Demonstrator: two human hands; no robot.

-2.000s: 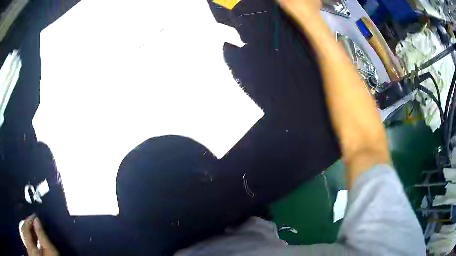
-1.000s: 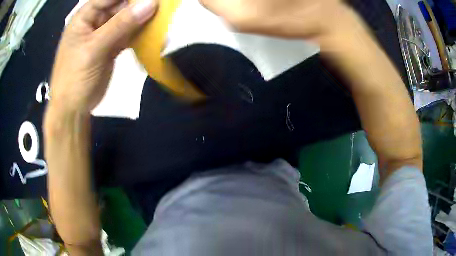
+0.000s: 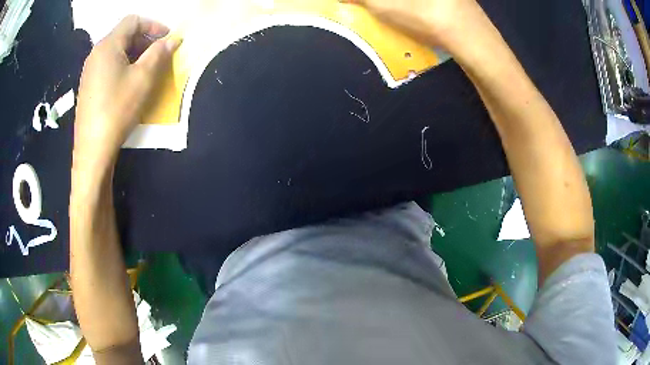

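Observation:
The yellow-orange curved template (image 3: 165,96) lies on the white garment panel (image 3: 158,137), along its U-shaped curve. A narrow white margin of cloth shows around the template's inner edge. My left hand (image 3: 121,75) is at the template's left arm, thumb and fingertips at its outer edge; whether it pinches or only presses cannot be told. My right hand (image 3: 420,21) lies over the right part of the template near the top edge, its fingers partly cut off by the frame. Small holes show near the template's right end.
A white tape roll (image 3: 27,192) with a loose tail and white scraps (image 3: 44,115) lie at left on the black cloth (image 3: 285,142). The metal iron rest (image 3: 614,68) stands at far right. Loose threads lie mid-table. Yellow frames and white cloth show below.
The template, blurred and held above the cloth one second ago, now lies flat along the panel's curve. Both hands have moved to its two sides; two seconds ago they were far apart.

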